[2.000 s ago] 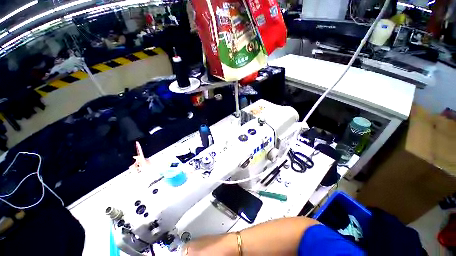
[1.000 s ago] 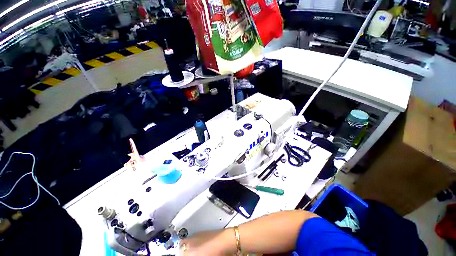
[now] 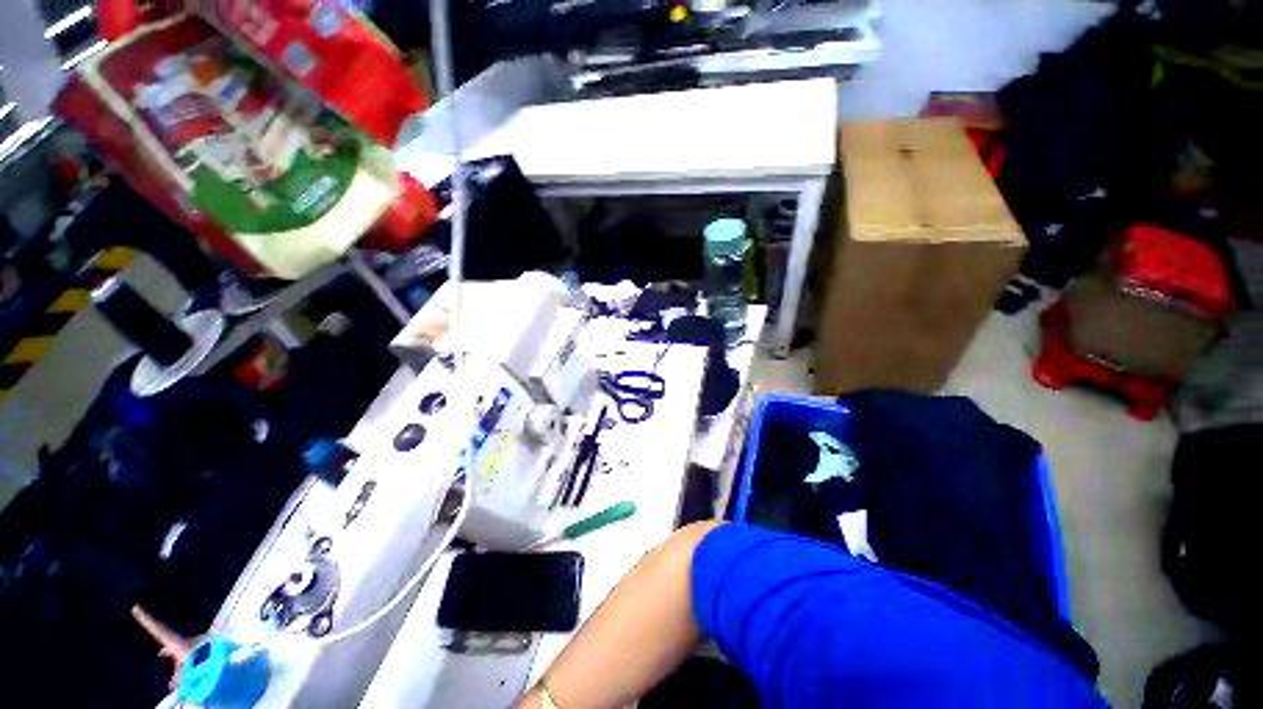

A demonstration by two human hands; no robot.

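The white sewing machine head (image 3: 367,478) runs up the left middle, with a light blue cup-like holder (image 3: 226,672) on it at the bottom left. A black smartphone (image 3: 511,591) lies flat on the table beside it. A green-handled tool (image 3: 600,519) and black-handled scissors (image 3: 633,395) lie further back. My right forearm, in a blue sleeve, reaches to the bottom edge with a gold bracelet at the wrist; my right hand is cut off below the picture. My left hand is not in view. The needle area is out of the picture.
A blue bin (image 3: 749,457) with dark garments stands at the right of the table. A cardboard box (image 3: 907,263), a red stool (image 3: 1170,277) and a bottle (image 3: 726,270) are beyond. A red and green bag (image 3: 263,153) hangs upper left, near a thread cone (image 3: 143,321).
The view has swung to the right and tilted, so more of the bin, box and floor shows. My right hand, partly seen at the bottom before, has left the picture.
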